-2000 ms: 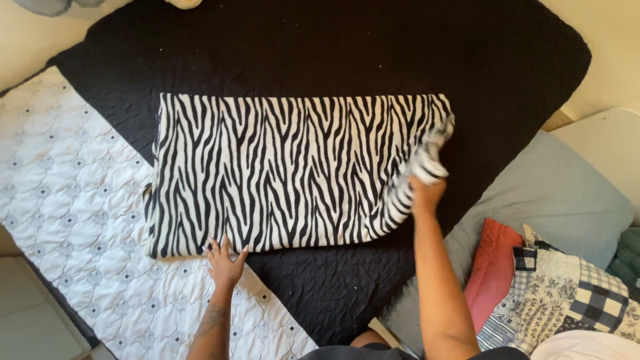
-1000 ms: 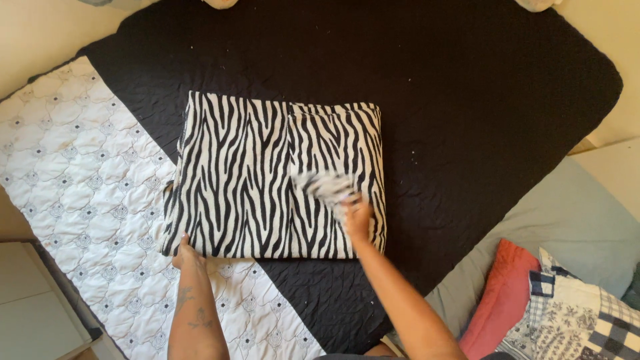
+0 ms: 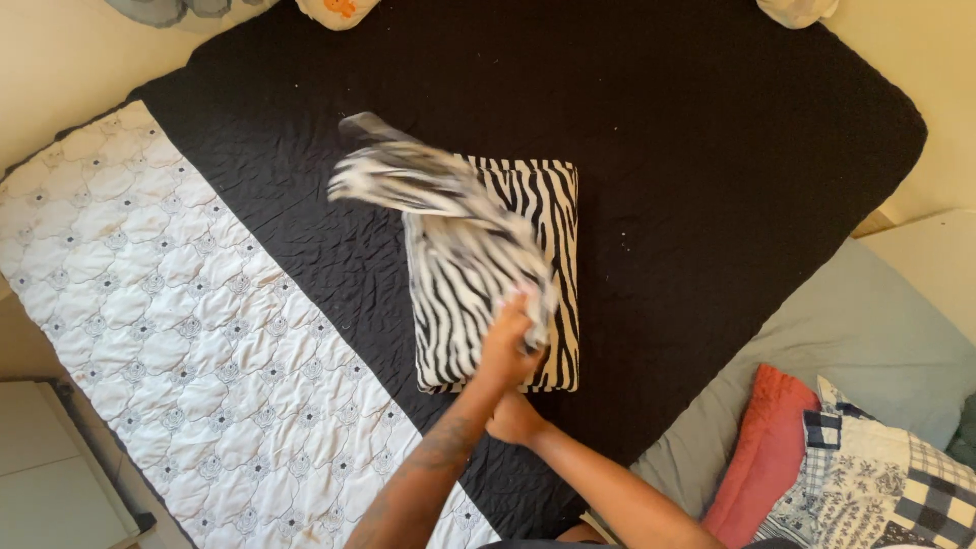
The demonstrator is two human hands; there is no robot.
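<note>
A zebra-print blanket lies folded into a compact upright rectangle on the dark quilted bedspread. My left hand grips a flap of the blanket and carries it over the stack; the flap's far end, blurred by motion, swings out past the upper left corner. Crossed beneath the left wrist, my right hand is at the blanket's near edge; its fingers are partly hidden, so its hold cannot be made out.
The bedspread's white patterned section spans the left. At the lower right lie a grey sheet, a red pillow and a patchwork pillow. A light cabinet stands at the lower left.
The blanket has gone from a wide rectangle to a narrower one. My left hand has moved from its lower left corner onto it, lifting a flap. My right hand has come down to the near edge.
</note>
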